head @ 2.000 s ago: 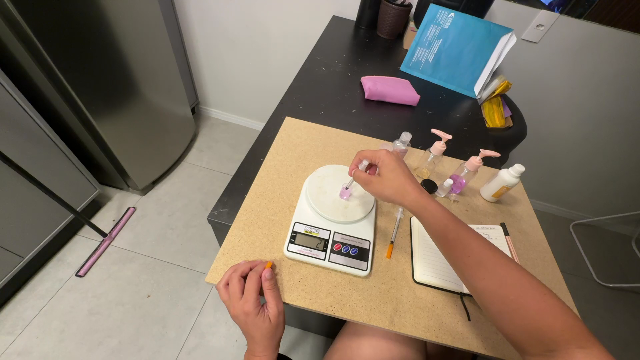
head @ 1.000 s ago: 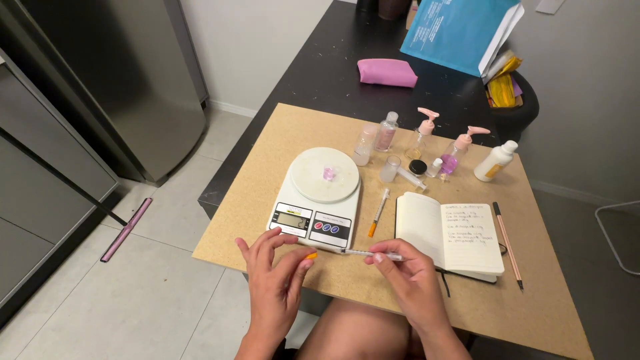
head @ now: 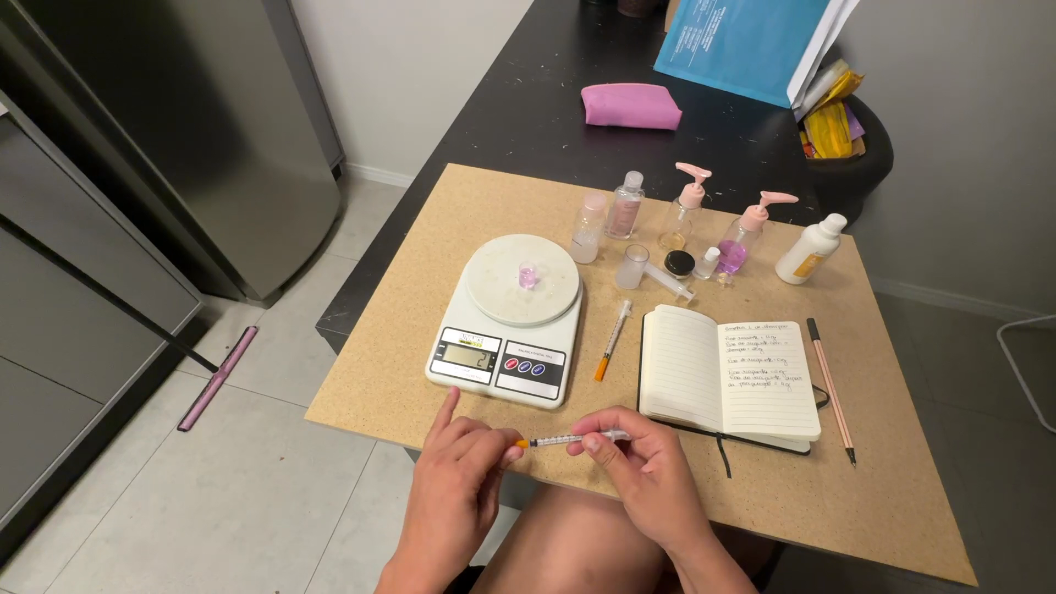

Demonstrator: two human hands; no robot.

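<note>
My left hand (head: 462,466) pinches the orange cap (head: 523,444) of a small syringe at the board's near edge, its index finger extended toward the scale. The syringe barrel (head: 569,440) is held by my right hand (head: 639,462); cap and barrel are together. Above my left hand stands a white digital kitchen scale (head: 516,322), with a small clear cup of pink liquid (head: 527,277) on its round plate. A second syringe with an orange cap (head: 613,340) lies right of the scale. An open notebook with handwriting (head: 726,375) lies farther right, beside a pen (head: 832,392).
Behind the notebook stand two pump bottles (head: 738,239), a white bottle (head: 813,249), small clear bottles (head: 625,206), a frosted cup (head: 633,267) and a black-lidded jar (head: 679,264). A pink pouch (head: 632,106) and blue package (head: 738,45) rest on the black table (head: 528,124).
My right hand has moved from over the scale plate to the board's near edge, beside my left hand. The syringe's tip and the orange cap, apart a second ago, are now together.
</note>
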